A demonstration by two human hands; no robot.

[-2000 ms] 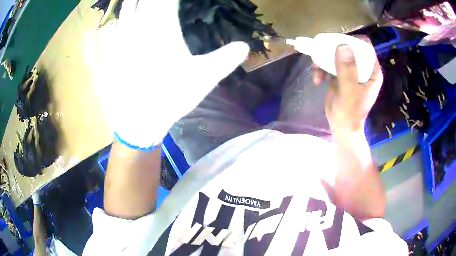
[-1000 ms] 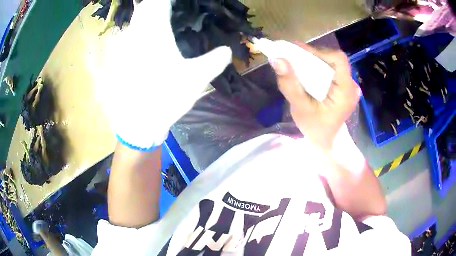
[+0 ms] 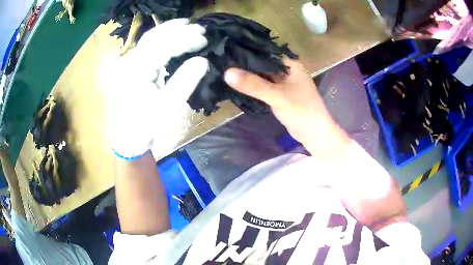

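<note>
A black figure assembly with ragged dark strips is held between both hands over the near edge of the tan bench. My left hand, in a white knitted glove with a blue cuff edge, grips its left side between fingers and thumb. My bare right hand grips its lower right side, thumb on top; its fingertips are hidden under the strips. The white glue bottle is on the bench at the top, away from my hands.
Another black figure with pale limbs lies beyond my glove. Two more lie at the bench's left. The green conveyor belt runs beyond. A blue crate is at right. Another person's arm reaches in at lower left.
The glue bottle has left my right hand and is on the bench. My right hand has moved left onto the black figure. Another person's arm now reaches toward the bench at left.
</note>
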